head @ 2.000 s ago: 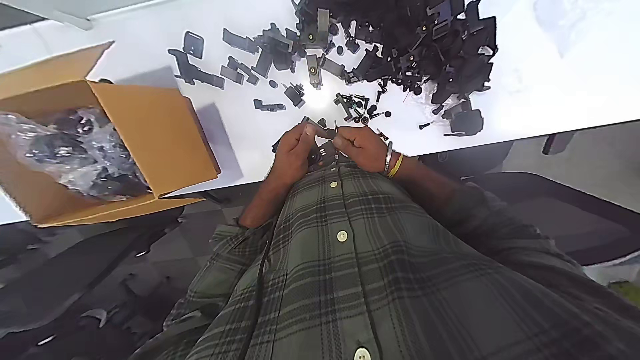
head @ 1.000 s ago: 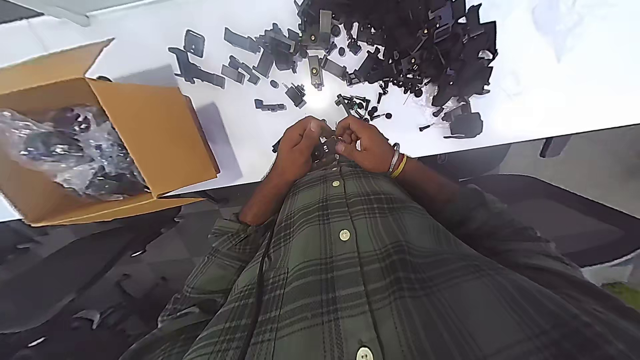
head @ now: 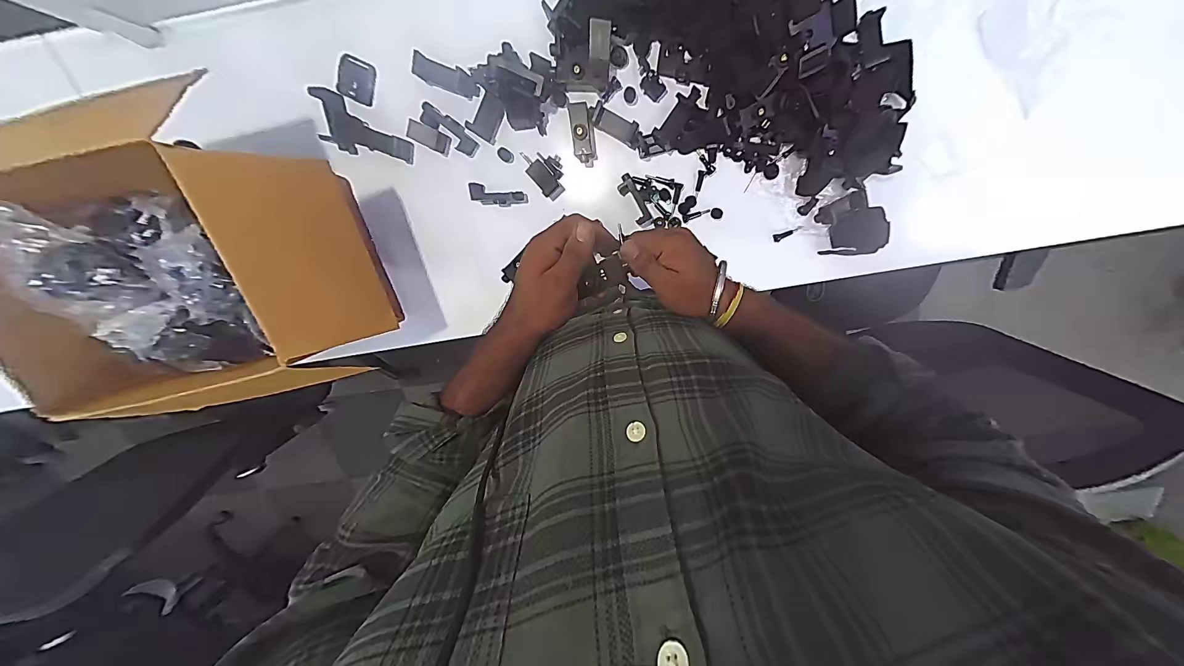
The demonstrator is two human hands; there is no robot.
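Close to my shirt, at the near edge of the white table, my left hand (head: 553, 270) and my right hand (head: 673, 268) meet around a small dark part with bright metal bits (head: 607, 271). The left fingers close on its left side. Between my right thumb and finger a thin piece sticks up; what it is, I cannot tell. Just beyond the hands lie black screws and knobs (head: 659, 199) in a loose group. A dark block with a brass-coloured insert (head: 581, 131) lies farther back.
A large pile of black plastic parts (head: 740, 83) covers the table's back middle. Other black pieces (head: 361, 129) are scattered left of it. An open cardboard box (head: 277, 250) holds parts in clear plastic bags (head: 139, 277) at the left. Dark chairs (head: 1036, 388) stand below the table edge.
Both hands stay together at the table edge while their fingers shift around the small part. The thin piece at my right fingertips shows more plainly than one second ago.
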